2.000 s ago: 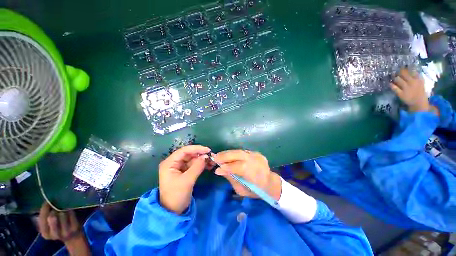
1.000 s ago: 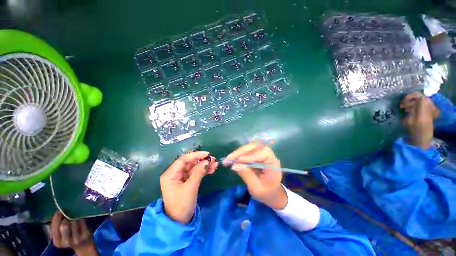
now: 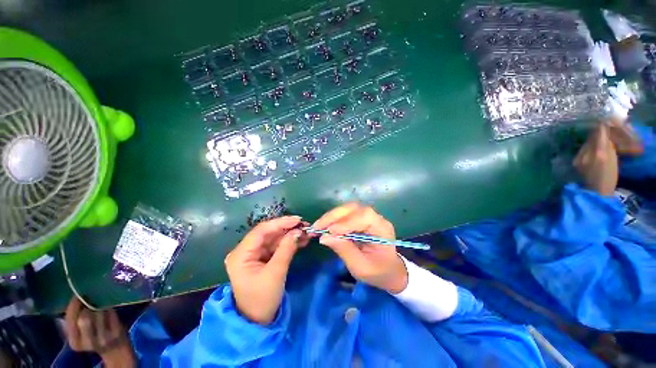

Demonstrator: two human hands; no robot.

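My left hand [image 3: 262, 266] pinches a small dark module [image 3: 298, 228] between thumb and fingertips; the fingers hide most of it. My right hand [image 3: 363, 248] holds a slim pale blue and silver hand tool [image 3: 388, 241] by its front part, its tip at the module. A clear blister tray [image 3: 295, 108] with rows of small dark modules in its pockets lies flat in front of me. Tiny dark loose parts [image 3: 267, 210] lie scattered on the green bench just beyond my left hand.
A green desk fan [image 3: 108, 165] stands at the left. A labelled parts bag [image 3: 147, 248] lies near the front edge. Stacked blister trays [image 3: 536, 68] and white scraps [image 3: 620, 99] are at the right. A neighbour's hands [image 3: 598, 158] are at far right; another person's hand [image 3: 97, 330] shows at lower left.
The tool swung from slanting down to the right to nearly level; its tip drew away from the module, then came back to it. The neighbour's hand at the right left the stacked trays.
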